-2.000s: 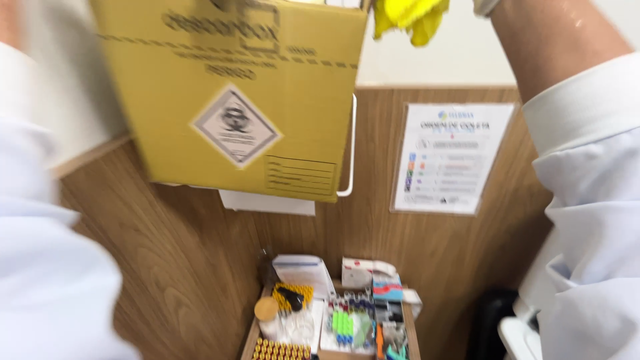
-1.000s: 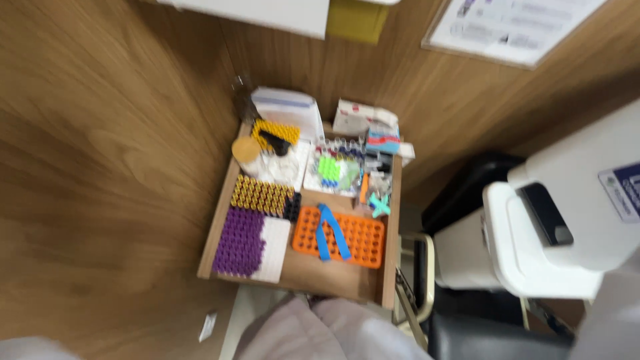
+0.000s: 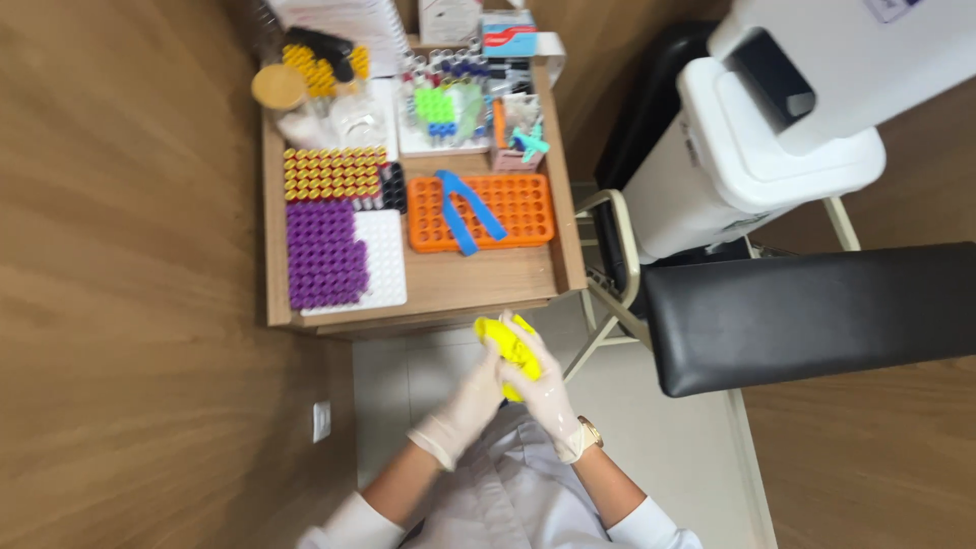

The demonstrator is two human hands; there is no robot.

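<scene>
Both my hands wear pale latex gloves and meet just below the front edge of an open wooden drawer [image 3: 473,282]. A crumpled yellow cloth [image 3: 512,347] is bunched between them. My left hand [image 3: 471,393] presses against its lower left side; motion blur softens its fingers. My right hand [image 3: 543,389] has its fingers wrapped over the cloth from the right, with a watch [image 3: 589,431] at the wrist. In the drawer lie purple-capped tubes [image 3: 324,255] in a white rack [image 3: 385,259], yellow-capped tubes [image 3: 332,174], and an orange rack [image 3: 526,210] with a blue strap [image 3: 457,210] across it.
Farther back in the drawer are a spiral notebook [image 3: 343,23], small boxes [image 3: 509,34], a round-lidded jar [image 3: 280,86] and bagged green-capped items [image 3: 435,105]. On the right stand a white bin [image 3: 671,183] and a black padded armrest [image 3: 808,313]. Wood panelling [image 3: 137,305] runs along the left.
The view has tilted down from the yellow sharps box on the wall to the drawer. The yellow cloth, up by my right hand two seconds ago, is now between both hands, low in front of me.
</scene>
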